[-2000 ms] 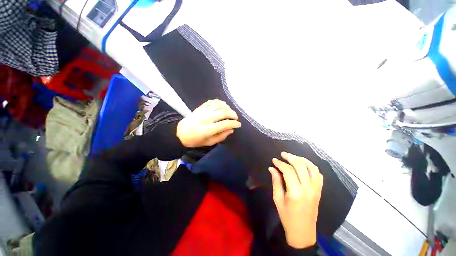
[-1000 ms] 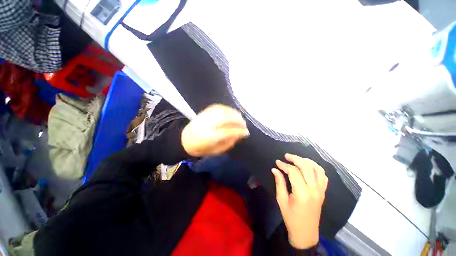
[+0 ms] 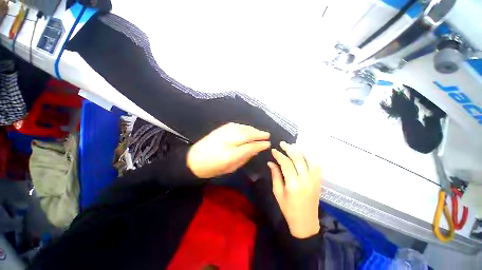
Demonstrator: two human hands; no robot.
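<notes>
A long curved cut panel lies on the white table, plain black side up, with a grey-black patterned strip along its far edge. My left hand rests at the panel's near edge, fingertips together on the black fabric. My right hand is at the panel's right end, thumb and fingertips on its near corner, close to my left fingertips. Whether either hand pinches the cloth is hard to tell, as the fingers cover it.
The machine head with JACK lettering stands at right. A black thread clump, yellow-handled scissors and a red-handled tool lie beside it. A blue bin holding cloth is left of my lap. The table's front edge carries a scale.
The view has shifted right. The panel lies farther left in the picture. My hands have come close together at its right end, where they were apart before.
</notes>
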